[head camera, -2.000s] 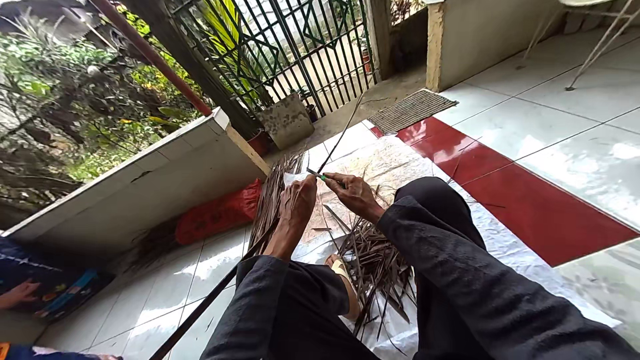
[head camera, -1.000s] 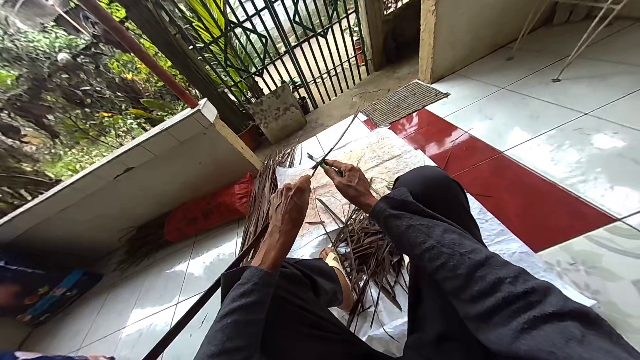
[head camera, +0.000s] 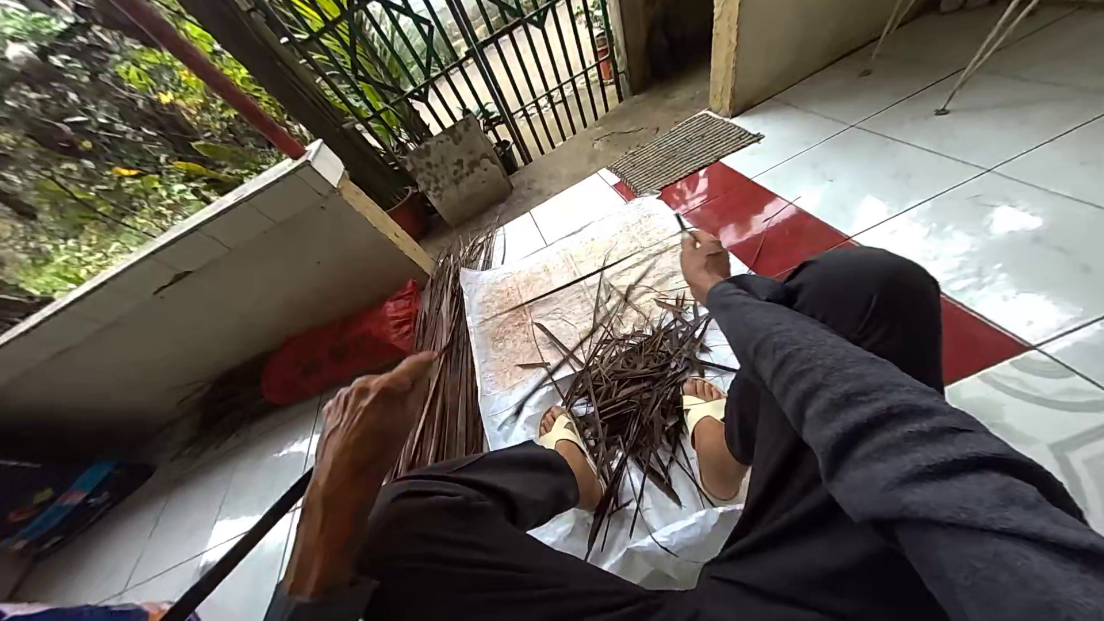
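Note:
My left hand (head camera: 375, 423) is closed around a long dark palm leaf strip (head camera: 246, 542), whose wide part trails to the lower left. My right hand (head camera: 704, 261), above the far right of the white sack sheet (head camera: 509, 371), is curled around a small tool, probably a knife, with its dark end (head camera: 680, 222) showing; its handle is mostly hidden. A thin dark strip (head camera: 573, 280) slants across the sheet toward my right hand; whether it is held is unclear. A pile of brown leaf shreds (head camera: 638, 379) lies between my feet. A bundle of long dried leaves (head camera: 444, 371) lies left of the sheet.
A low wall (head camera: 216, 276) and a red plastic bag (head camera: 345, 349) are at the left. Ahead stand a metal gate (head camera: 517, 78) and a concrete slab (head camera: 460, 171). A woven doormat (head camera: 686, 151) lies beyond the sheet. Thin metal legs (head camera: 983, 60) stand at the upper right.
My hands were close together over the strip and are now wide apart. My left hand has come back toward the lower left; my right hand has moved to the right.

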